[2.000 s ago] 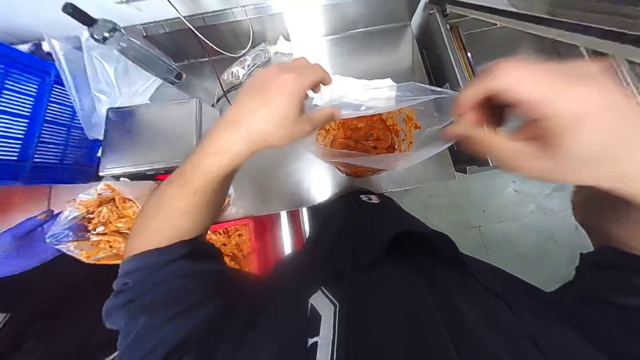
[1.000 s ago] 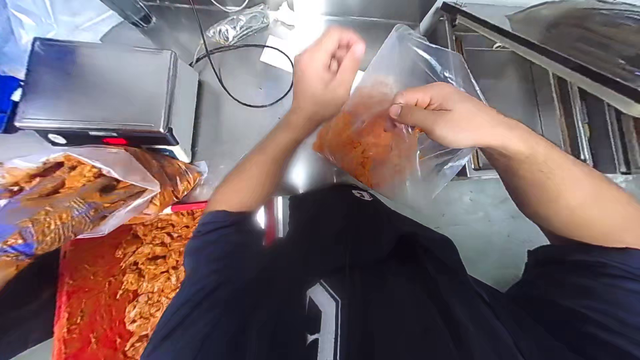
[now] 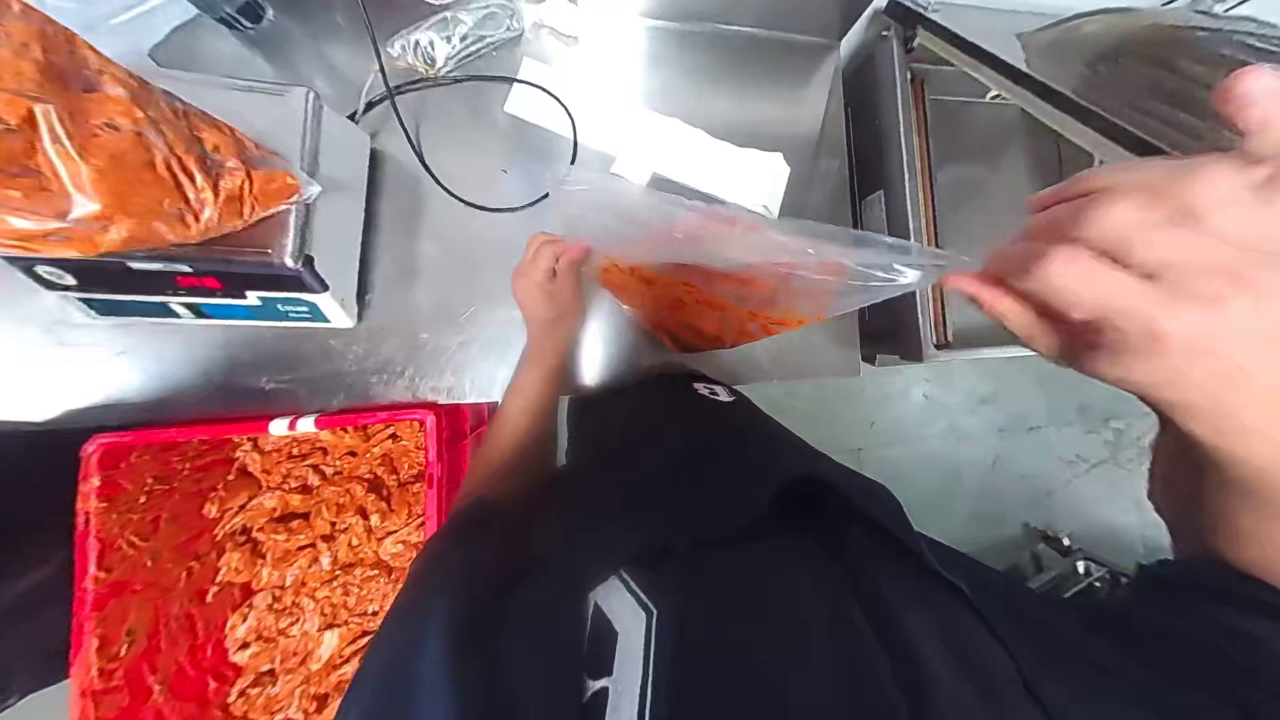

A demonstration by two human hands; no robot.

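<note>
A clear plastic bag with orange-red marinated meat in its lower part is stretched between my two hands, above the steel counter. My left hand pinches the bag's left edge. At the far right my right hand grips the bag's other upper corner, which is pulled into a taut point. Another filled plastic bag lies on a digital scale at the left. Below it stands a red plastic crate with loose marinated meat inside.
A steel machine with a raised lid, probably a vacuum sealer, borders the counter on the right. A black cable loops over the steel counter near white paper and a crumpled clear plastic wrapping.
My right hand has moved right, and the bag, bunched a second ago, is spread wide. A filled bag now lies on the scale, whose top was bare before. The view has shifted.
</note>
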